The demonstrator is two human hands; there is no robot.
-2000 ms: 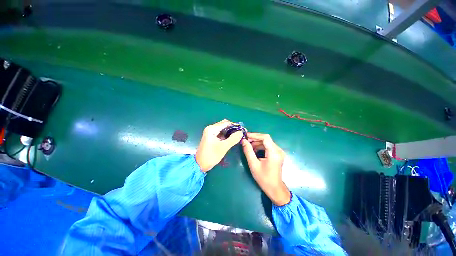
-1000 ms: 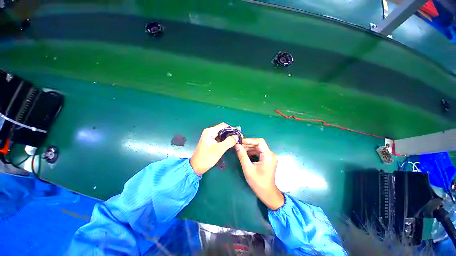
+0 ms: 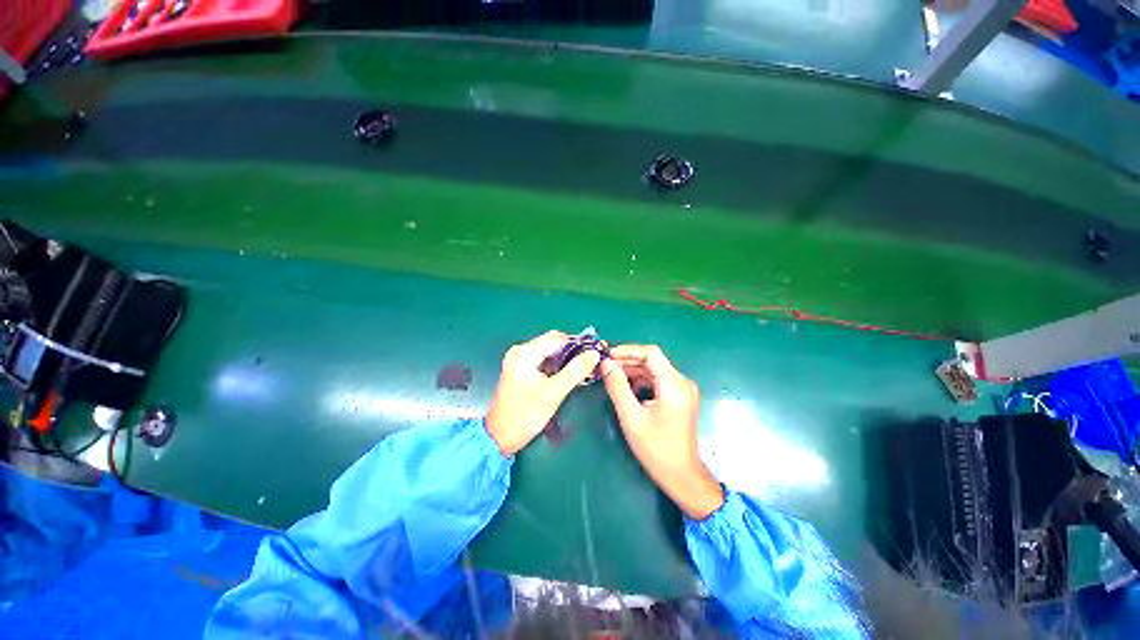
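My left hand (image 3: 531, 398) holds a small round black unit (image 3: 578, 355) above the glossy green bench, near the middle of the view. My right hand (image 3: 655, 419) touches the unit's right edge with thumb and fingertips pinched together. Whether a tiny part is between the right fingertips cannot be told. The fingers hide much of the unit.
The belt (image 3: 525, 148) beyond the bench carries several spaced black units (image 3: 671, 171). A red wire (image 3: 800, 315) lies along its edge. A black ridged box (image 3: 981, 500) stands right, a similar box (image 3: 94, 319) left. A grey-white post (image 3: 1063, 340) and red trays (image 3: 194, 25) also show.
The view has tilted up, so red trays now show at the far left. Belt units have moved slightly left in the view. Both hands stay at the unit, whose tilt has changed slightly.
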